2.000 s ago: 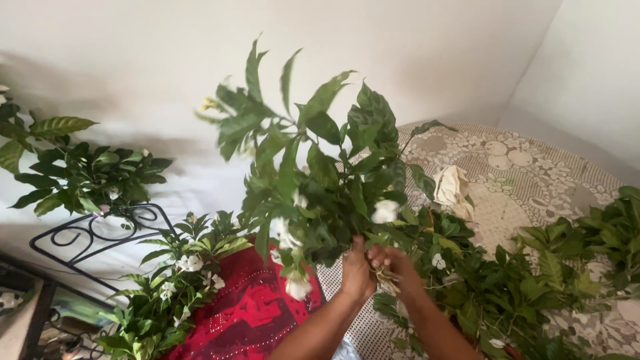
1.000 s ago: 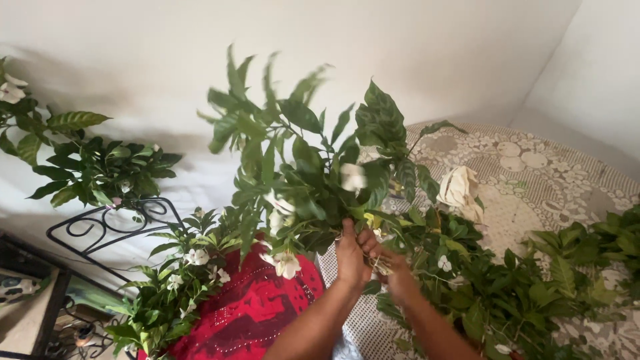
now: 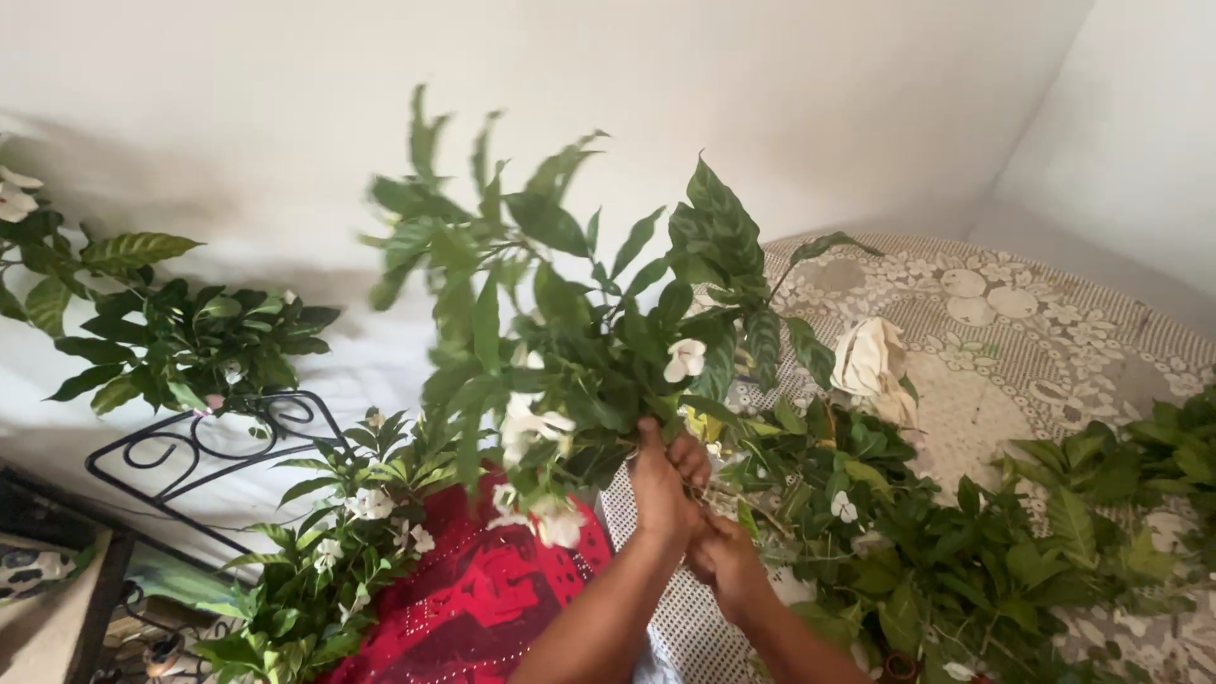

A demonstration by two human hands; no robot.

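Note:
My left hand (image 3: pixel 662 480) grips the stems of a leafy bouquet (image 3: pixel 570 351) with white flowers, held up in front of me and leaning left. Close against it, my right hand (image 3: pixel 727 560) is closed around the lower stem ends, which poke out to the right between the hands. Its fingertips are partly hidden. A white flower (image 3: pixel 684 361) shows just above my left hand, and larger white blooms (image 3: pixel 532 427) hang on the bouquet's left side. Cut leafy branches (image 3: pixel 912 541) lie on the table to the right of my hands.
A lace tablecloth (image 3: pixel 978 380) covers the round table, with a crumpled cream cloth or paper (image 3: pixel 869 366) on it. At left are a black wrought-iron chair back (image 3: pixel 204 446), a red patterned fabric (image 3: pixel 475 589), a flowering bunch (image 3: pixel 332 551) and more foliage (image 3: pixel 209 342) near the wall.
My right hand has shifted slightly down along the stems, and my left hand stays at the bouquet's neck. The bouquet's upper left leaves are blurred by movement.

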